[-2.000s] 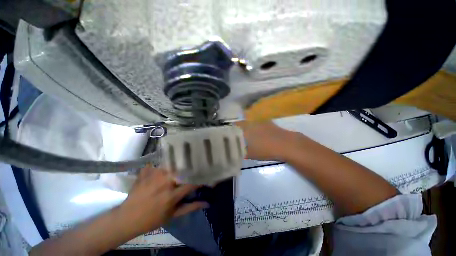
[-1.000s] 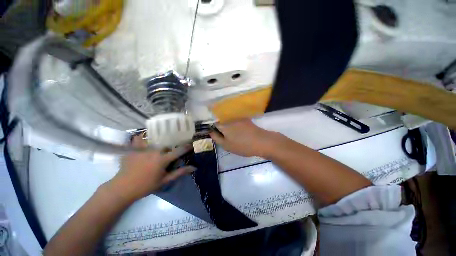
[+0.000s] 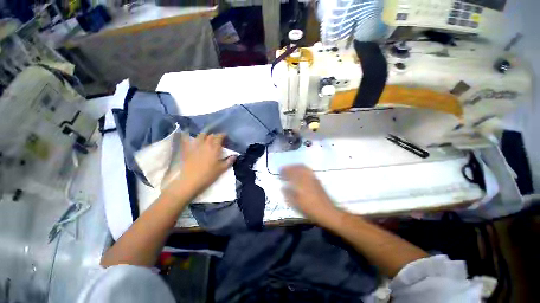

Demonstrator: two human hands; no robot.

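Observation:
A grey-blue garment piece (image 3: 251, 121) lies on the white table left of and under the needle area. White lining (image 3: 158, 158) is folded out on it. A narrow black fabric panel (image 3: 251, 192) runs down to the table's front edge. My left hand (image 3: 204, 155) rests on the garment piece and white lining, fingers bent; whether it pinches cloth is unclear. My right hand (image 3: 301, 184) is blurred, apart from the cloth, over the table right of the black panel; its fingers cannot be made out. The sewing machine (image 3: 414, 77) stands behind, its presser foot area (image 3: 290, 139) near the cloth.
Black thread snips (image 3: 407, 146) lie on the machine bed. Black-handled scissors (image 3: 472, 171) are at the table's right end. A dark fabric band (image 3: 371, 74) hangs over the machine arm. A second machine (image 3: 41, 127) stands at left. Dark cloth (image 3: 290, 260) lies at my lap.
The view has pulled back from the machine head. My right hand has left the needle area and moved toward the front. My left hand now lies on the spread garment piece.

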